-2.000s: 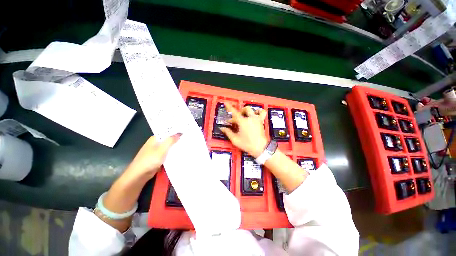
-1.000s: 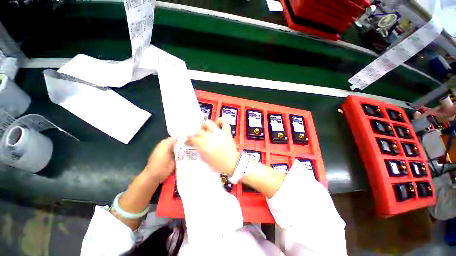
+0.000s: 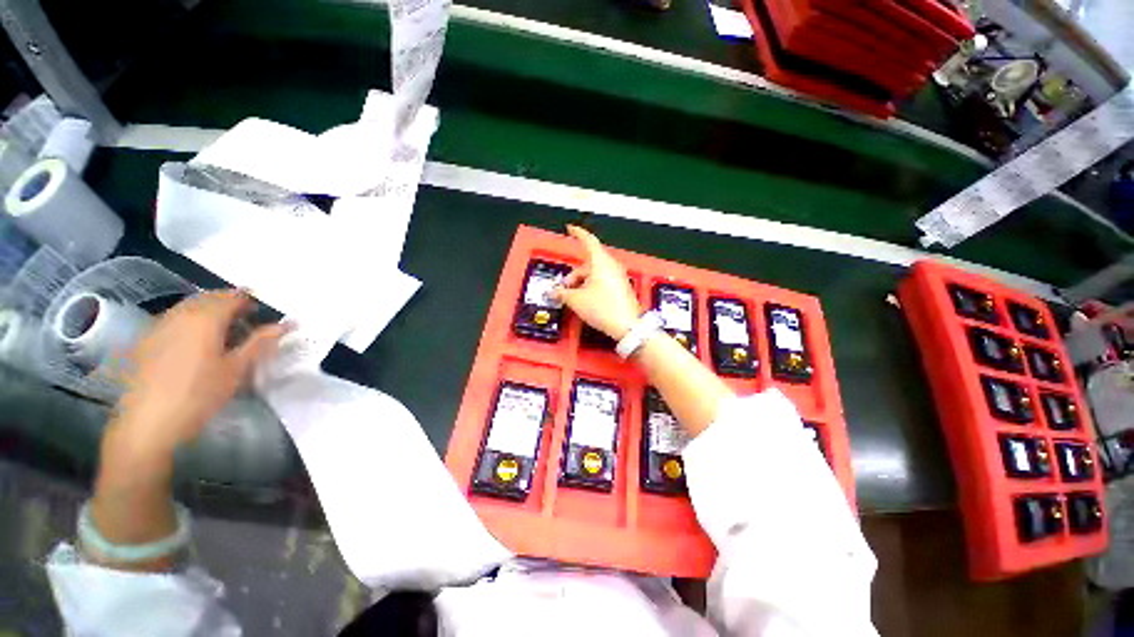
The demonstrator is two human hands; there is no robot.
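My left hand [image 3: 187,361], blurred, is at the left with its fingertips on the white label strip [image 3: 361,467]. The strip hangs from there toward my lap. My right hand [image 3: 603,299] is over the top-left part of the near red tray [image 3: 622,529]. Its fingers are apart, and fingertips touch the right edge of the black unit [image 3: 541,300] in the top-left pocket, which has a white label. My hand and sleeve partly hide other units. More labelled black units with gold dots, such as one at lower left [image 3: 511,436], lie in the tray.
Another red tray of units [image 3: 951,411] is at right. Label rolls [image 3: 75,205] stand at left. Loose white strip [image 3: 267,249] lies toward the green conveyor belt [image 3: 597,137]. Stacked red trays [image 3: 858,44] are across it. A printed strip [image 3: 1032,168] hangs at upper right.
My left hand has moved left, drawing the strip off the near tray and uncovering its left units. My right hand has moved from the strip up to the top-left unit. The view has shifted.
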